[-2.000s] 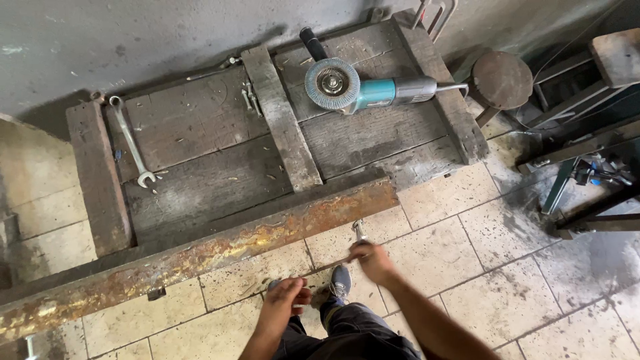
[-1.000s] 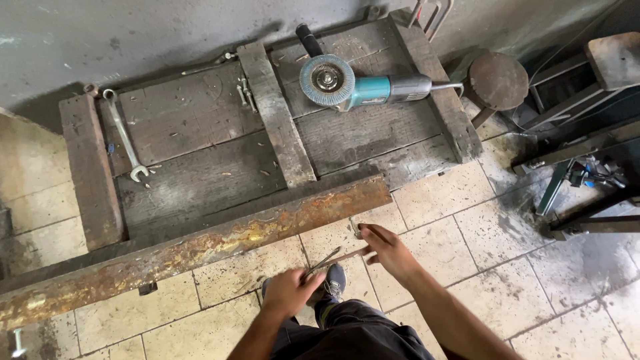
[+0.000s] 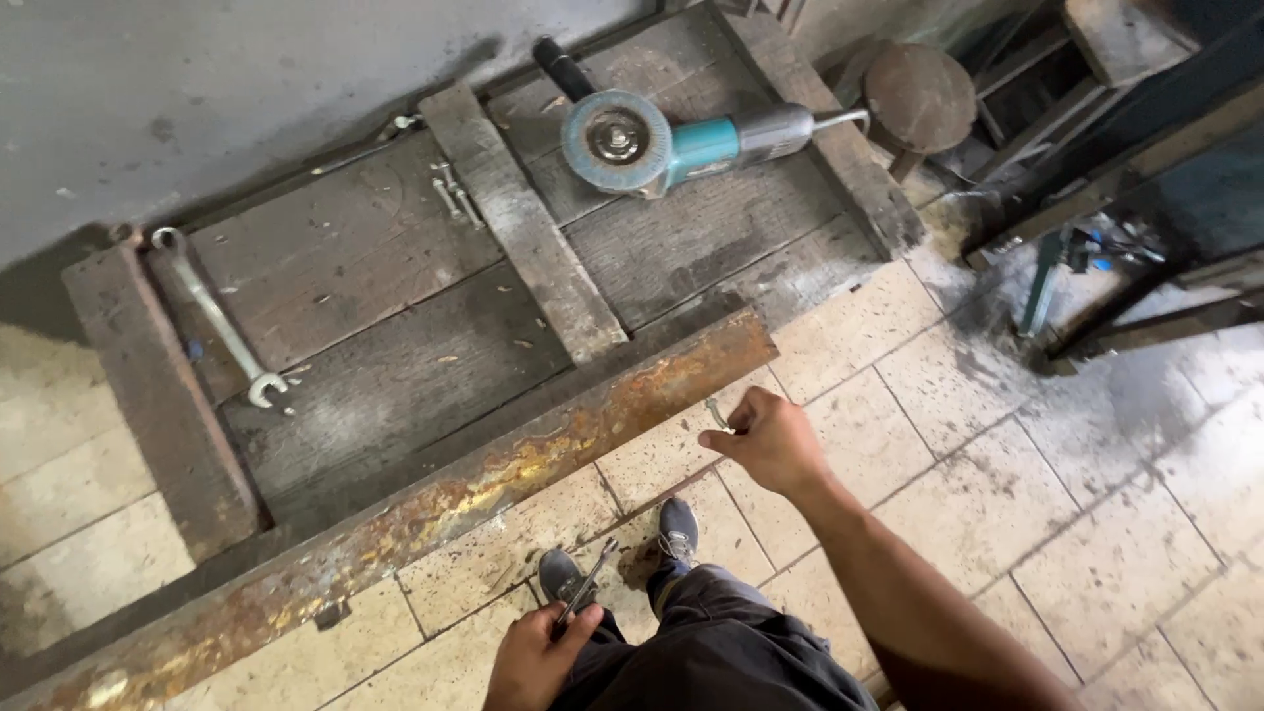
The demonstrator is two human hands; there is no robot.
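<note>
My right hand pinches a small metal bolt between thumb and fingers, just in front of the end of a rusty steel beam. Lower down, my left hand holds a thin metal tool, perhaps a small wrench, that points up over my shoes. On the wooden plank bench lie a combination wrench at the left and several bolts beside the middle crosspiece. An angle grinder with a wire wheel rests on the bench's right part.
The wooden bench stands against a grey wall. A round stool and a wooden-topped stand are at the upper right. Below them, tools lie between dark frame legs. Dirt is scattered over the tiled floor.
My hands, close together a second ago, have moved apart. The left is lower with the thin tool, and the right is farther up and right with the bolt.
</note>
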